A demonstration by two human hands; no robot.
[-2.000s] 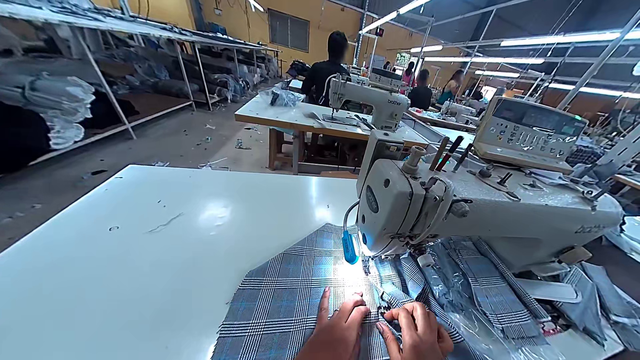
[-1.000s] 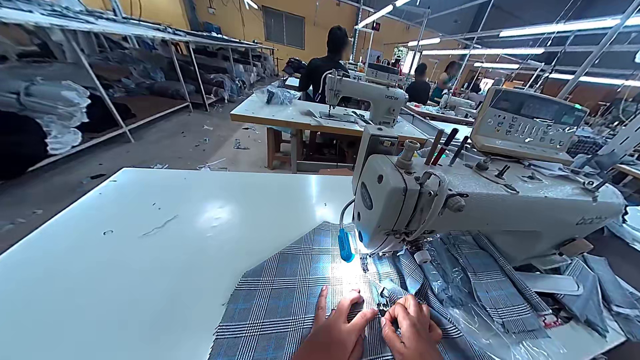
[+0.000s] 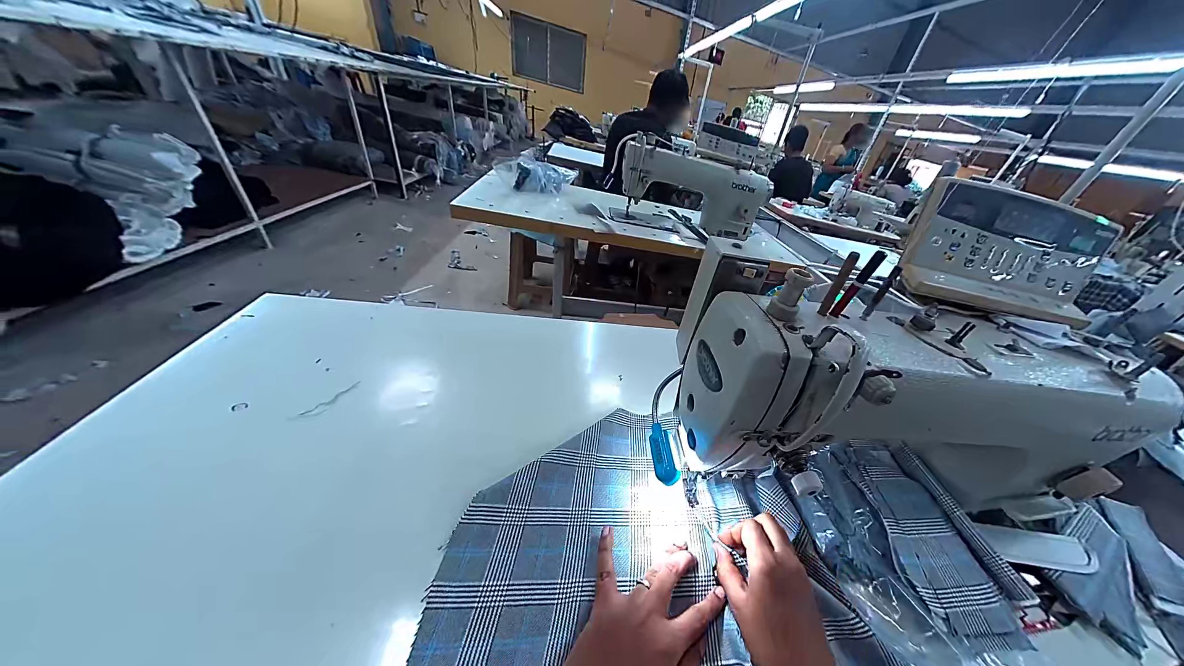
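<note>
Grey plaid fabric (image 3: 536, 536) lies on the white sewing table (image 3: 305, 481), its upper end under the presser foot (image 3: 691, 488) of a Brother industrial sewing machine (image 3: 925, 398). My left hand (image 3: 638, 606) rests flat on the fabric with fingers spread, a ring on one finger. Just right of it, my right hand (image 3: 772, 587) pinches a fold of the fabric between thumb and fingers, below the needle area. A lamp with a blue head (image 3: 662, 453) hangs left of the needle and a bright patch of light falls on the cloth.
More plaid pieces and clear plastic (image 3: 860, 527) lie under the machine arm. A control panel (image 3: 1013, 245) sits on top behind pens. Ahead, another sewing machine (image 3: 694, 185) stands on a table, with a seated person (image 3: 638, 129) beyond. Shelves with wrapped rolls (image 3: 102, 176) line the left.
My right hand has shifted slightly on the fabric, its fingers still pinching near the seam. My left hand stays spread on the cloth.
</note>
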